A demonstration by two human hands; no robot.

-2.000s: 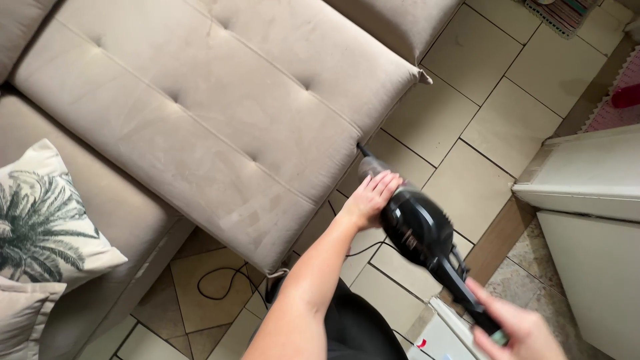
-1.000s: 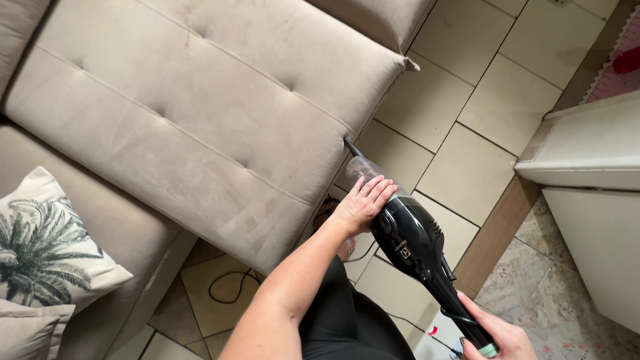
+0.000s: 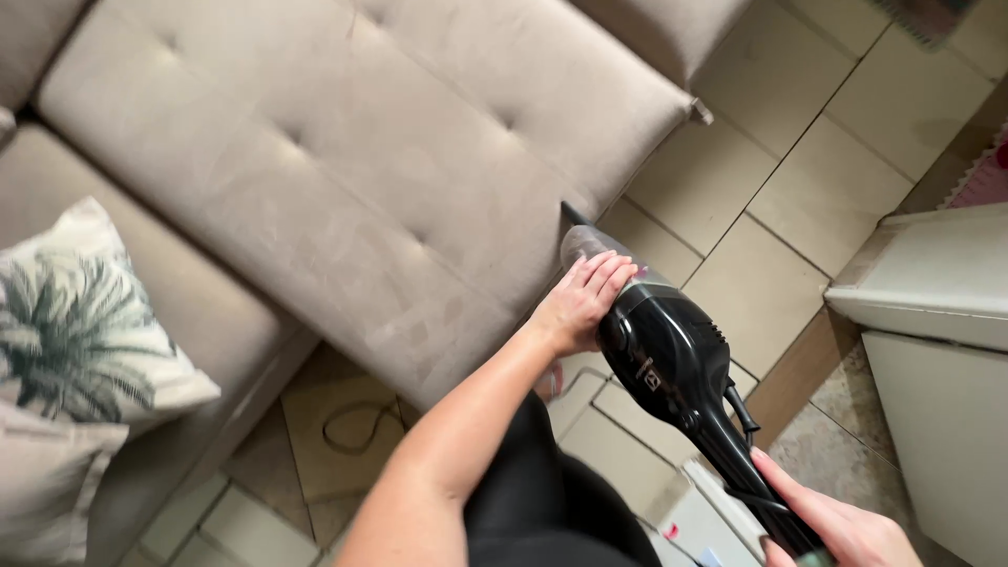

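Note:
A black Electrolux handheld vacuum cleaner slants across the right of the head view, held in both hands. My left hand grips its front end at the translucent dust container, fingers over the top. My right hand is closed around the long rear handle at the lower right, partly cut off by the frame. The narrow dark crevice nozzle lies at the edge of the beige tufted sofa seat cushion; whether the tip presses on the fabric cannot be told.
A palm-print pillow and a plain beige pillow lie at the left. A cord loops on the tiled floor. White furniture stands at the right, and a white object is near my legs.
The nozzle has shifted slightly along the cushion's edge and now lies over its top. Both hands keep their hold on the vacuum cleaner. The view has moved a little.

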